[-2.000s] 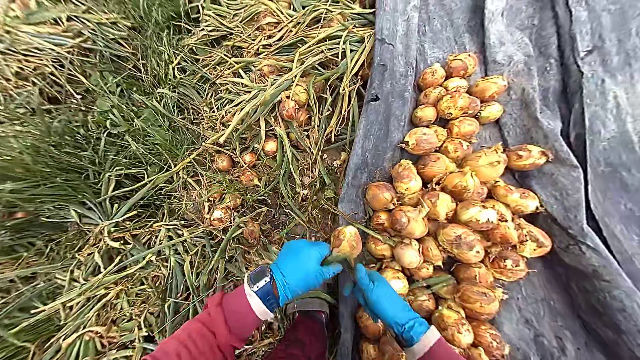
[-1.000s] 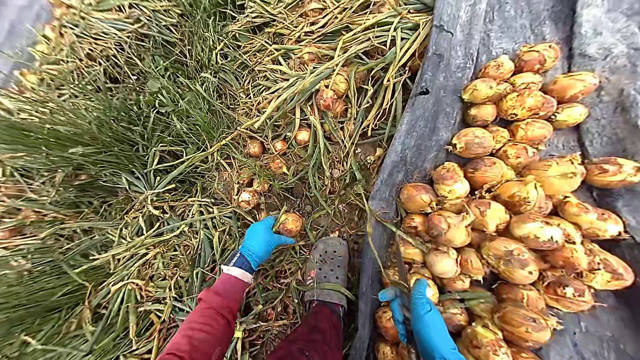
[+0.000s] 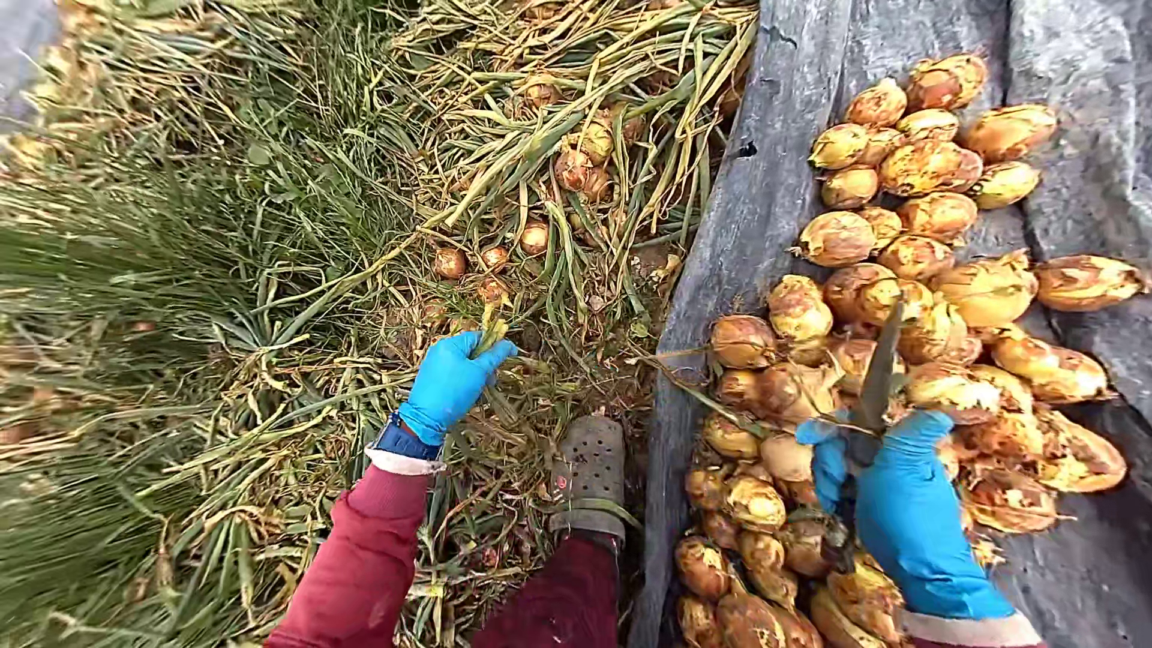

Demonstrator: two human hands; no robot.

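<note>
My left hand (image 3: 454, 382), in a blue glove, is closed around a tuft of yellow-green onion leaves (image 3: 491, 329), low over the ground at the left of the fabric. Small onions (image 3: 450, 263) lie just beyond its fingers. On the right, my gloved right hand (image 3: 900, 495) holds a dark-bladed cutting tool, its blade (image 3: 880, 369) pointing up and away over a pile of onions (image 3: 792, 391). Whether it is a knife or shears cannot be told. The fingers hide part of its handle.
Grey fabric (image 3: 783, 171) lies under the pile, its left edge running beside my clog (image 3: 591, 468). Fallen onion leaves (image 3: 576, 99) with more onions (image 3: 573, 169) among them cover the ground ahead. Tall grass (image 3: 171, 252) stands at the left.
Two seconds ago both hands were together at an onion by the fabric's edge, then they parted. The onion in my left hand a second ago is out of it; the hand now grips leaves.
</note>
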